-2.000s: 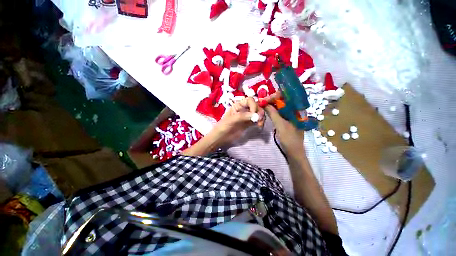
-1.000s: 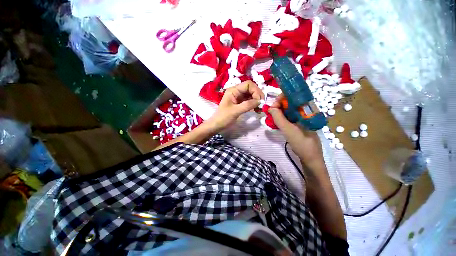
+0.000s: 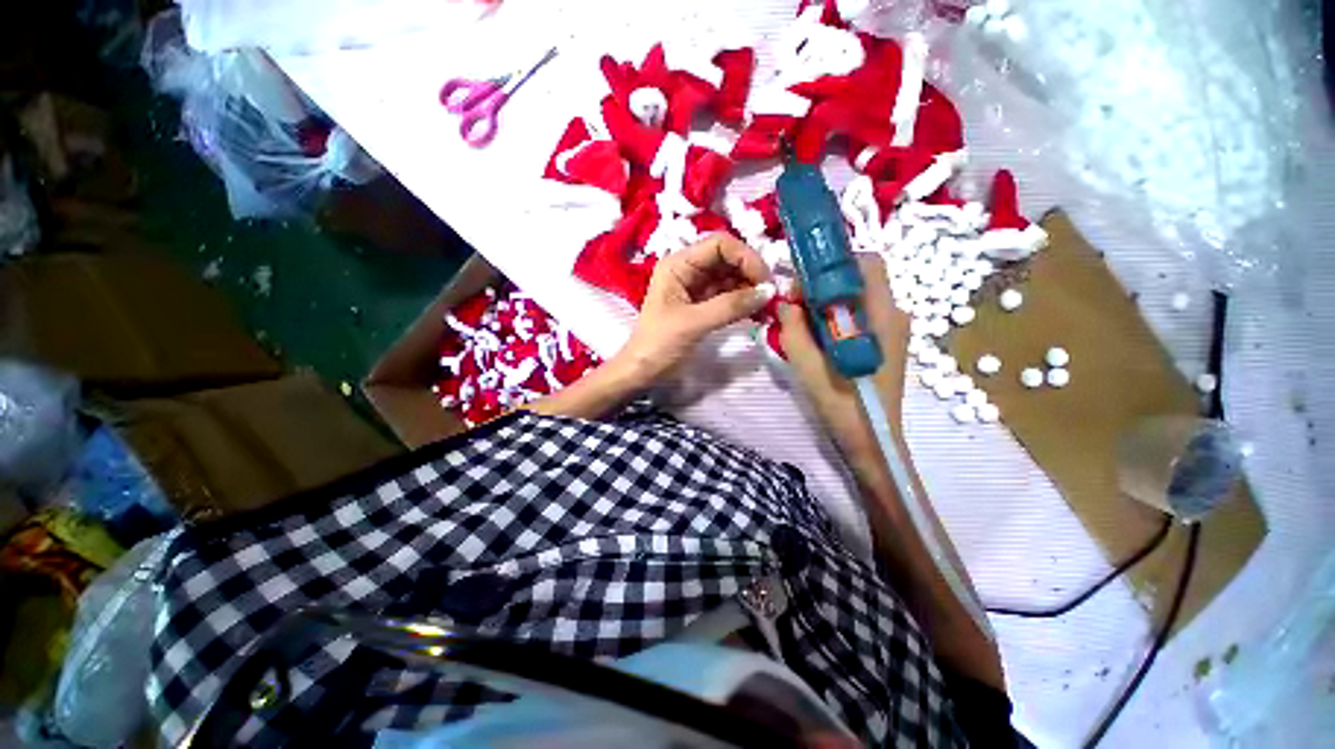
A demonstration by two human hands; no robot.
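Note:
My left hand [image 3: 691, 310] is bare and pinches a small white pompom [image 3: 763, 294] between thumb and finger. My right hand [image 3: 849, 366] holds the teal hot glue gun [image 3: 820, 234], its dark nozzle pointing to the far side. A long whitish glue stick [image 3: 922, 505] trails from the gun's rear over my right forearm. A small red-and-white Santa hat [image 3: 776, 334] shows between my hands, at my right fingertips, partly hidden by them. The pompom is beside it; whether they touch is unclear. More red hats [image 3: 644, 139] are heaped beyond my hands.
Loose pompoms [image 3: 937, 278] lie right of the gun, some on a cardboard sheet [image 3: 1113, 381] with a clear round container [image 3: 1183, 465] and black cord [image 3: 1193, 585]. Pink scissors [image 3: 476, 106] lie far left. A carton [image 3: 425, 359] of red-and-white pieces stands below the table edge. Plastic bag [image 3: 1157, 147] far right.
The glue gun has turned more upright and shifted slightly left, showing the glue stick along my right forearm. My left hand stays nearly still with the pompom.

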